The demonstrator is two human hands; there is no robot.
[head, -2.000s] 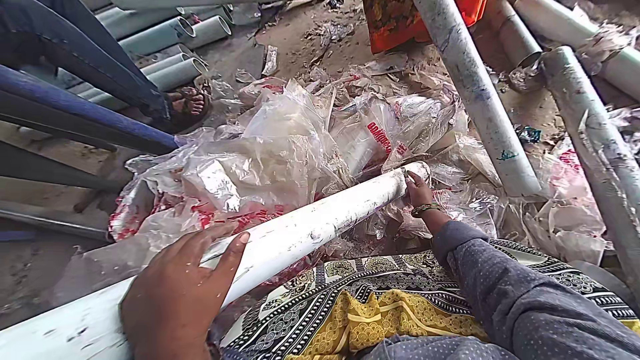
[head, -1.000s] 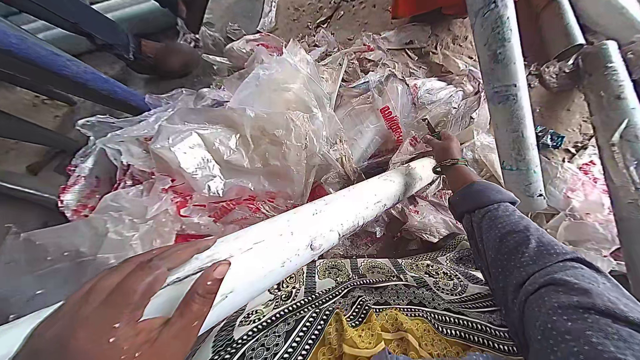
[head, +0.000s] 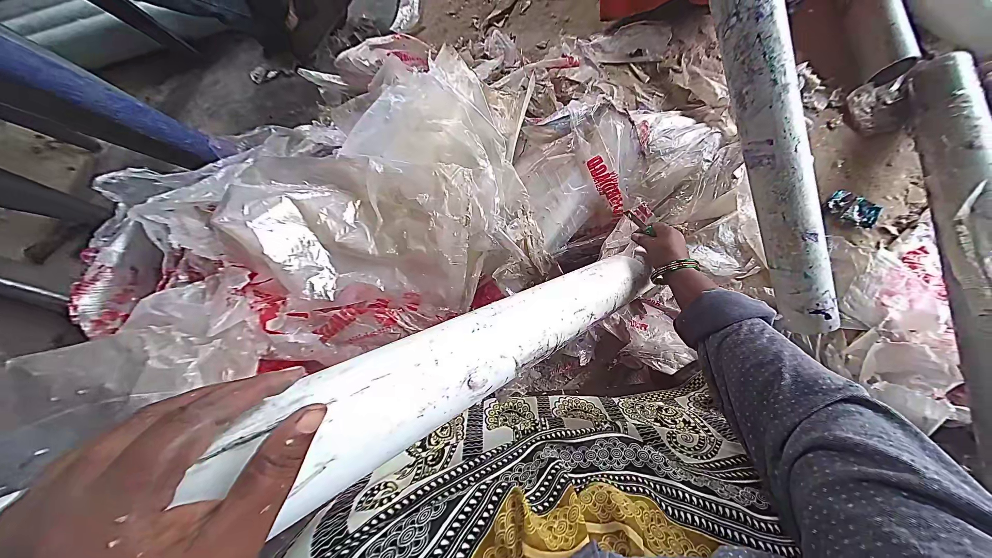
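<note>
A white, scuffed pipe (head: 434,372) slants from the lower left up to the middle, above the patterned cloth (head: 604,434) over my lap. My left hand (head: 186,465) rests over its near end, thumb and fingers spread around it. Beyond the far end, my right hand (head: 665,246), with bangles at the wrist, is closed on a small, thin tool (head: 642,225) with a green part; its exact kind cannot be told. Crumpled clear plastic film (head: 372,201) with red print lies heaped behind the pipe.
Stained pipes (head: 775,155) stand or lean at the right, another (head: 957,232) at the edge. A blue metal bar (head: 108,97) crosses the upper left. More pipes (head: 54,35) lie behind it. A small shiny wrapper (head: 852,209) is on the dirt floor.
My right hand has moved off the pipe's far end to just beyond it, and the small tool now shows in it. The view has shifted closer to the heap.
</note>
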